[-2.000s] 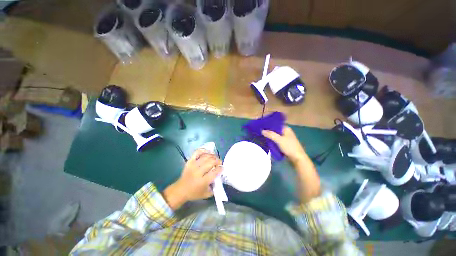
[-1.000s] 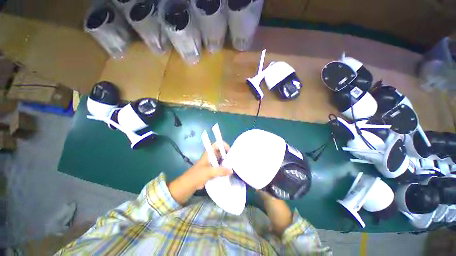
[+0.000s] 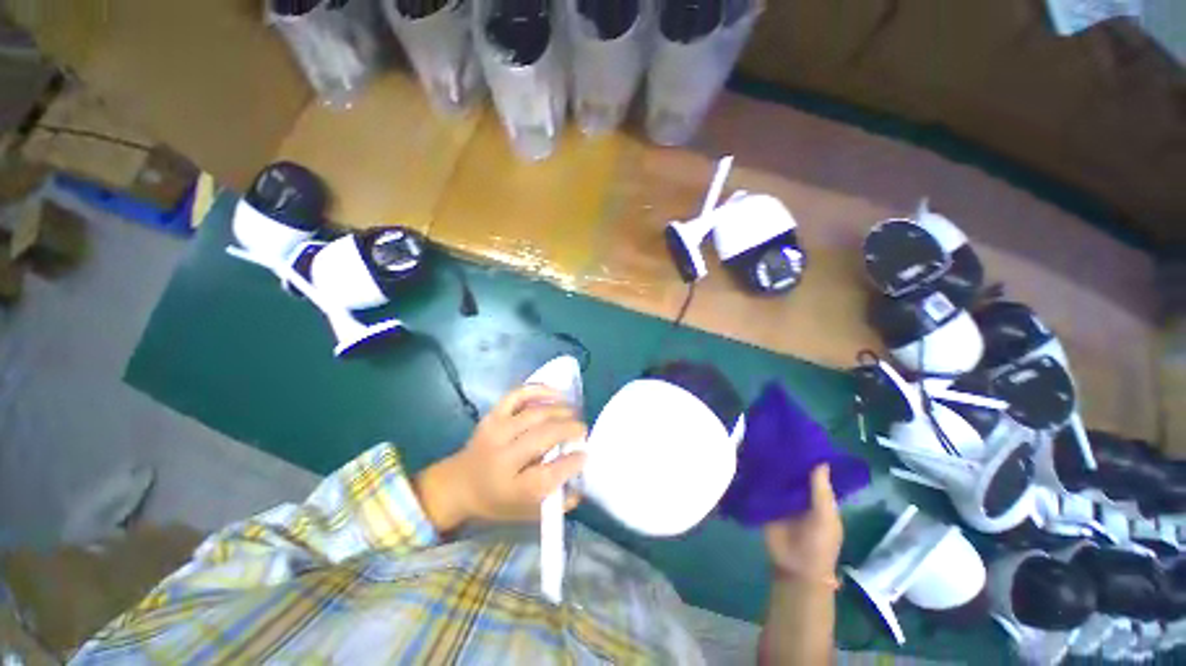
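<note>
A white security camera (image 3: 661,458) is held over the green mat in front of me, its white body facing up and part of its black end showing behind. My left hand (image 3: 518,458) grips it by the bracket at its left, and a flat white stick points down beside the fingers. My right hand (image 3: 806,531) holds a crumpled purple cloth (image 3: 786,458) at the camera's right side. The cloth lies against or very near the camera; contact is hard to tell.
Bagged cameras (image 3: 520,81) stand in a row at the back. Two cameras (image 3: 341,276) lie at the mat's left. One camera (image 3: 754,239) lies on the cardboard (image 3: 592,208). Several cameras (image 3: 939,559) crowd the right side. A blue pallet (image 3: 124,206) is on the floor at left.
The camera has turned, so its black end no longer points right towards me. The purple cloth, hidden a second ago, shows again in my right hand, which has moved out to the right.
</note>
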